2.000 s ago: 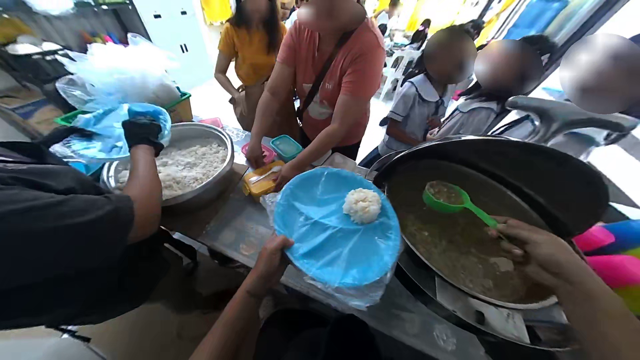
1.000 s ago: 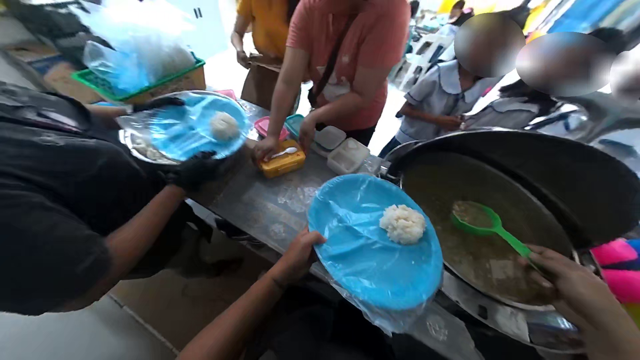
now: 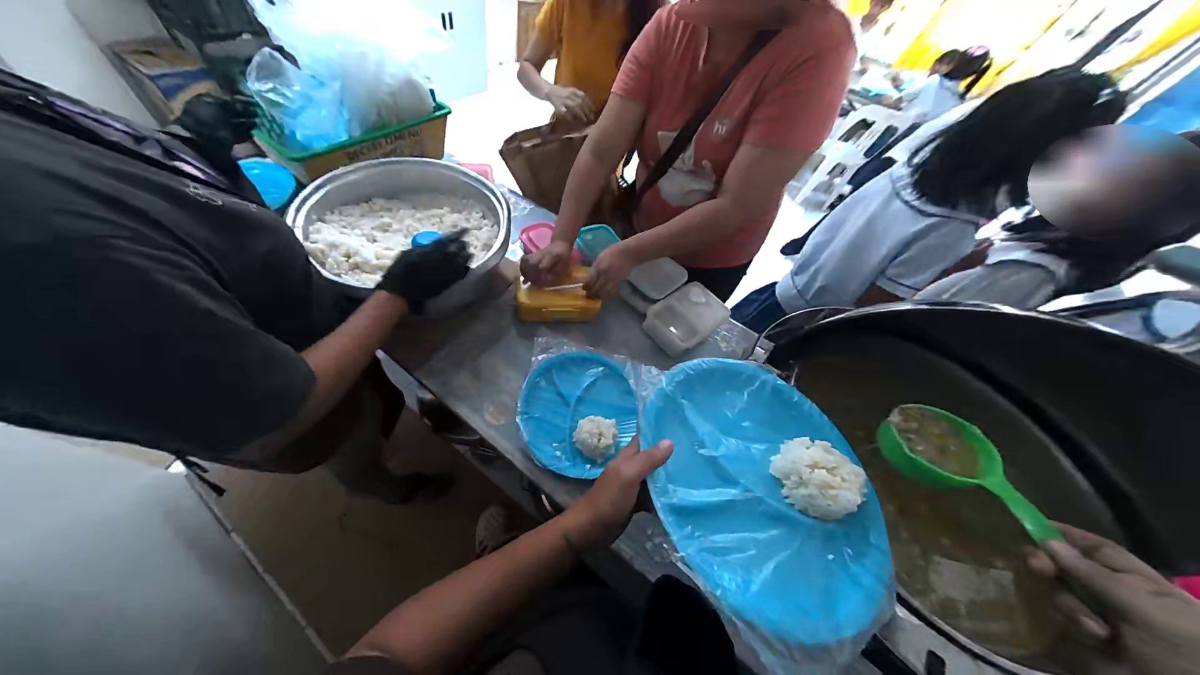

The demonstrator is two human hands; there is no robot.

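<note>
My left hand (image 3: 614, 497) grips the left edge of a blue plate (image 3: 741, 562) wrapped in clear plastic film. A mound of white rice (image 3: 818, 478) lies on the plate's right side. My right hand (image 3: 1106, 581) is shut on the handle of a green plastic ladle (image 3: 937, 450), whose bowl holds soup with bits in it. That bowl is above a large metal pot (image 3: 1059, 403) of brownish soup. A second film-covered blue plate (image 3: 553, 398) with a small rice mound (image 3: 595, 438) rests on the table, just left of the plate I hold.
A large metal basin of rice (image 3: 403, 225) stands at the back left, a co-worker's black-gloved hand over it. Another person's hands touch a yellow food container (image 3: 559, 298). Beside it are clear containers (image 3: 684, 316). Behind is a green-rimmed basket (image 3: 375, 141). People stand beyond the pot.
The co-worker's rice plate, over the basin a second ago, now rests on the table beside mine. Their gloved hand is back at the rice basin. My ladle bowl appears raised, with soup in it.
</note>
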